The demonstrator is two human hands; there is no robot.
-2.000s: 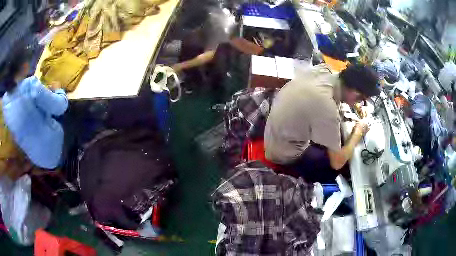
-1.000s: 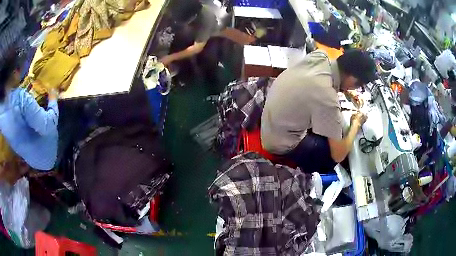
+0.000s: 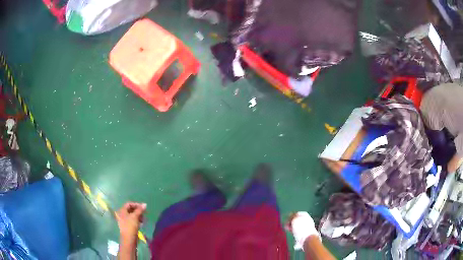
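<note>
My left hand (image 3: pixel 131 214) is low in the picture, left of my red top, its fingers loosely curled and nothing seen in it. My right hand (image 3: pixel 303 226), in a white covering, is low to the right of my top; its fingers are small and blurred. Neither hand touches a workpiece. A plaid heap (image 3: pixel 398 147) lies over a blue crate (image 3: pixel 365 147) at the right. A second plaid heap (image 3: pixel 350 221) lies below it. A dark purple fabric heap (image 3: pixel 304 30) fills a red-rimmed basket (image 3: pixel 266 71) at the top.
An orange-red stool (image 3: pixel 147 56) stands on the green floor (image 3: pixel 203 127) at upper left. Yellow-black tape (image 3: pixel 63 162) runs down the left. A blue sack (image 3: pixel 38 218) is at lower left, a whitish bag (image 3: pixel 109 12) at the top. A seated person (image 3: pixel 447 109) is at the right edge.
The view has tilted down to the floor and my feet. Both my hands have come into the picture. The stool shows whole, and the table with mustard cloth is out of view.
</note>
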